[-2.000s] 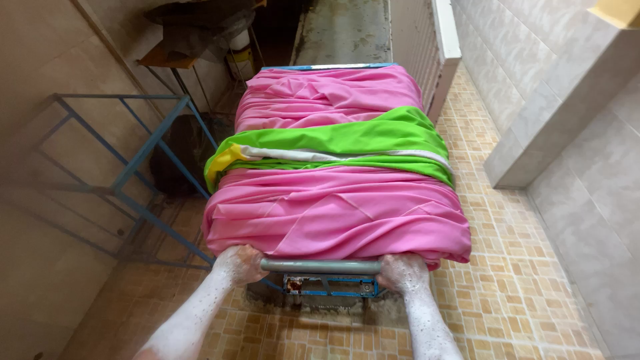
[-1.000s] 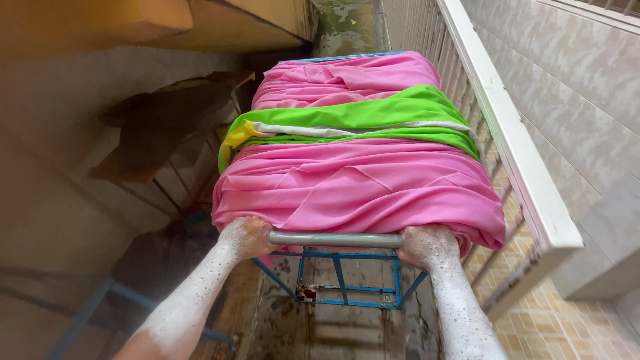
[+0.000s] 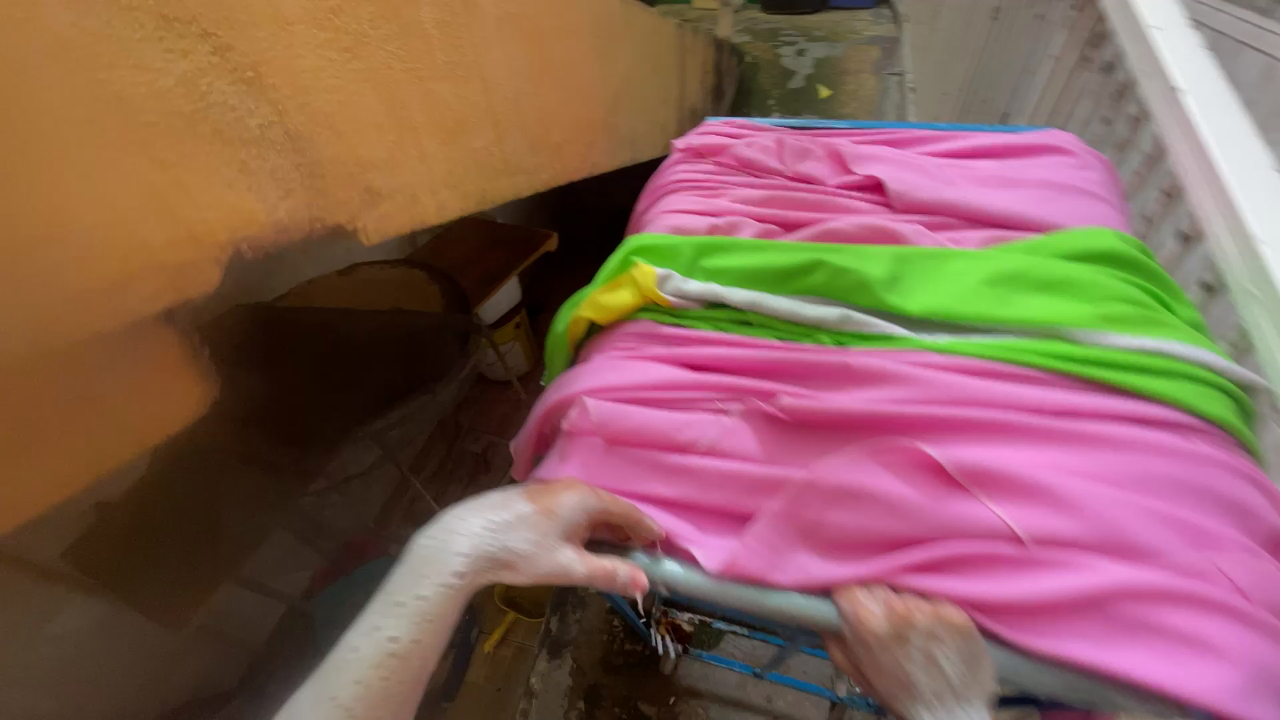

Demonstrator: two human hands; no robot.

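Observation:
A blue metal cart (image 3: 765, 671) carries a large heap of pink fabric (image 3: 800, 450), crossed by a bright green cloth (image 3: 880, 280) with a white strip and a yellow patch. Across the near side runs the cart's grey handle bar (image 3: 740, 592). My left hand (image 3: 540, 535) is at the bar's left end, thumb and fingers spread around it; whether it grips is not plain. Farther right, my right hand (image 3: 910, 645) is closed over the same bar. Foamy white residue covers my left forearm and parts of both hands.
An orange wall or slanted underside (image 3: 300, 120) fills the upper left. Beneath it are a brown board (image 3: 480, 255) and a bucket (image 3: 508, 345). A white railing (image 3: 1200, 140) runs along the right. Wet-looking floor (image 3: 810, 60) lies beyond the cart.
The cart has moved from the tiled area into the passage beside the railing. My left hand has loosened from its closed hold on the bar. The view has shifted strongly.

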